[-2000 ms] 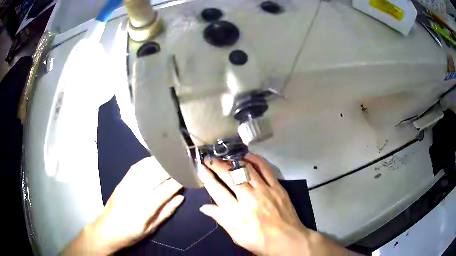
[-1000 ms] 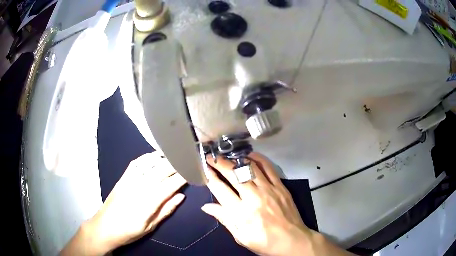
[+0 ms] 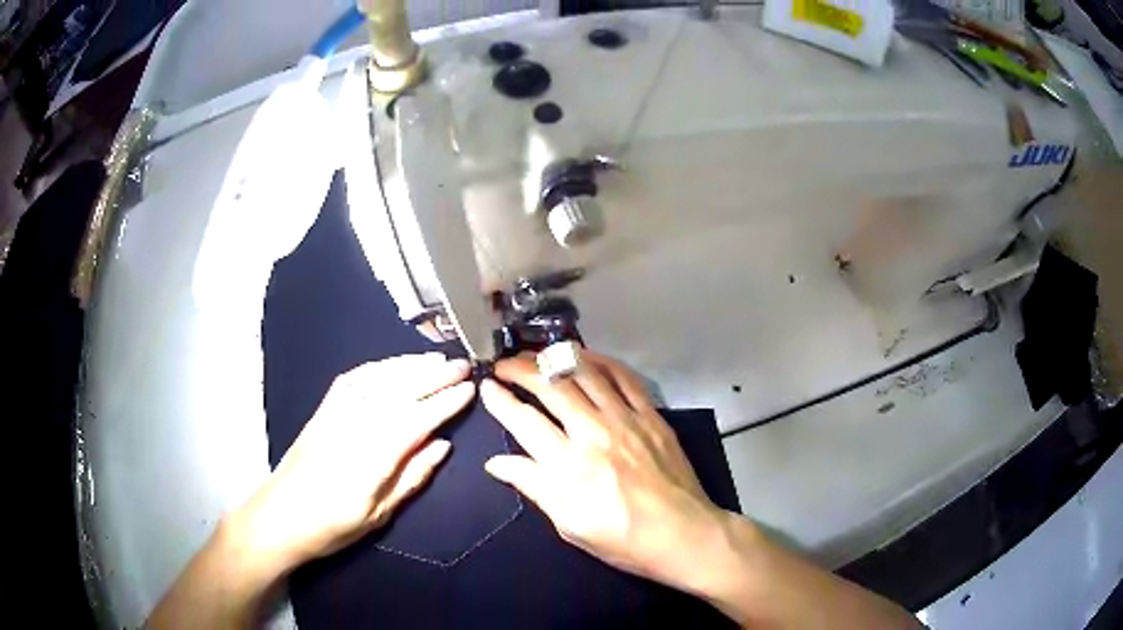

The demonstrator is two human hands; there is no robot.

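Observation:
The dark garment panel [image 3: 323, 295] lies flat under the white sewing machine head. Pale stitching marks the pointed bottom of a patch pocket [image 3: 450, 511] between and below my hands. My left hand [image 3: 357, 462] lies flat on the cloth, its fingertips at the left of the presser foot [image 3: 483, 368]. My right hand [image 3: 603, 474] lies flat with spread fingers, fingertips at the right of the foot, partly behind the lower knob [image 3: 559, 359]. Neither hand grips anything; both press on the cloth. The needle is too small and blurred to tell.
The machine arm [image 3: 739, 246] with blue JUKI lettering fills the right. A bright lamp [image 3: 265, 185] glows at the left. A white box [image 3: 831, 25] with a yellow label and tools [image 3: 1010, 64] lie at the upper right. A black scrap [image 3: 1059, 326] is at the far right.
The view has shifted, so more of the machine arm, the JUKI lettering and the presser foot area show. Both hands stay flat on the cloth, their fingertips now visible at the foot.

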